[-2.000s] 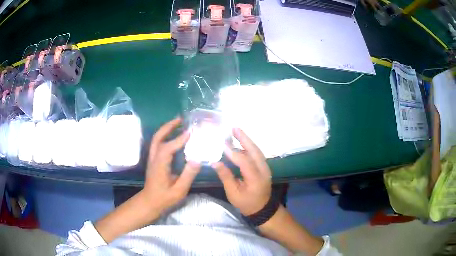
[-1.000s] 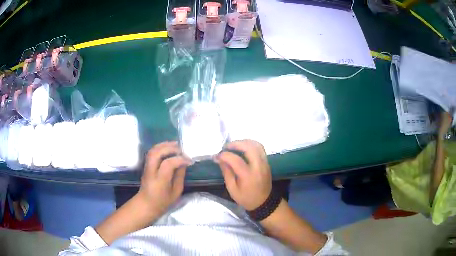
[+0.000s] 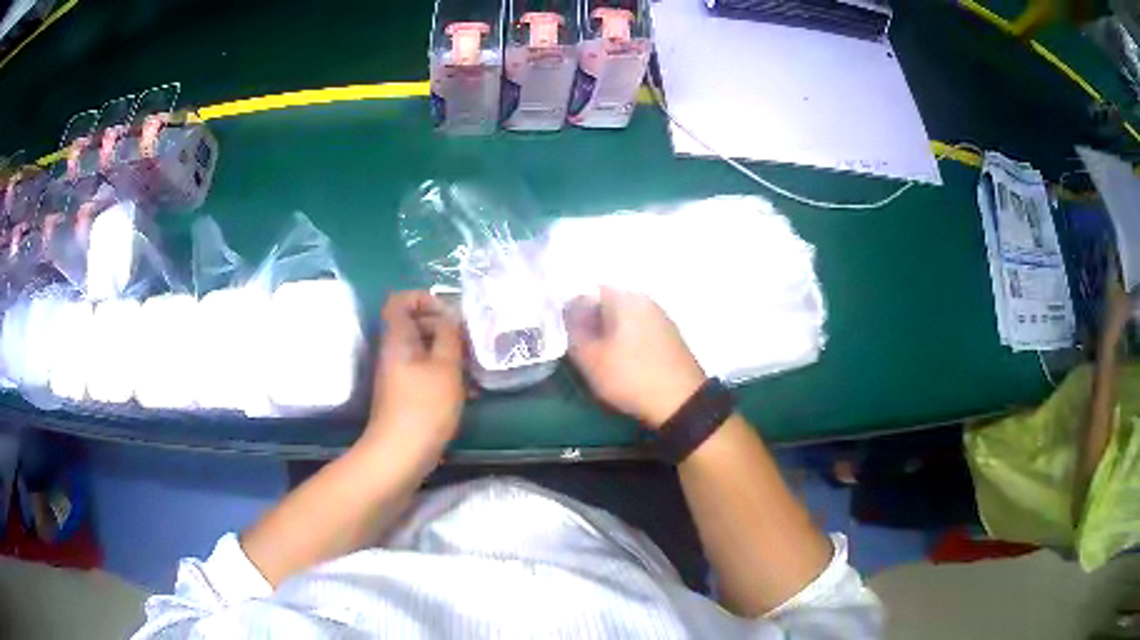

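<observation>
A clear plastic box (image 3: pixel 513 328) lies in a clear poly bag (image 3: pixel 456 225) in front of me; the loose film spreads away at its far end. My left hand (image 3: pixel 423 369) is at the box's left side, fingers curled at the film edge. My right hand (image 3: pixel 631 354) is at its right side, fingertips blurred against the film. The stack of empty poly bags (image 3: pixel 713 288) lies to the right, glaring white. The row of bagged boxes (image 3: pixel 306 344) stands at left with film flaps up.
Three unbagged boxes (image 3: pixel 540 75) with pink tops stand beyond. More unbagged boxes (image 3: pixel 175 163) are at far left. A white sheet (image 3: pixel 800 94) with a cable is upper right. Leaflets (image 3: pixel 1028 250) lie at right, near another person's arm (image 3: pixel 1103 375).
Both hands have moved from the near corners up along the box's sides. The box face shows less glare and the loose film is lower and shorter. The other person's sheet has moved right.
</observation>
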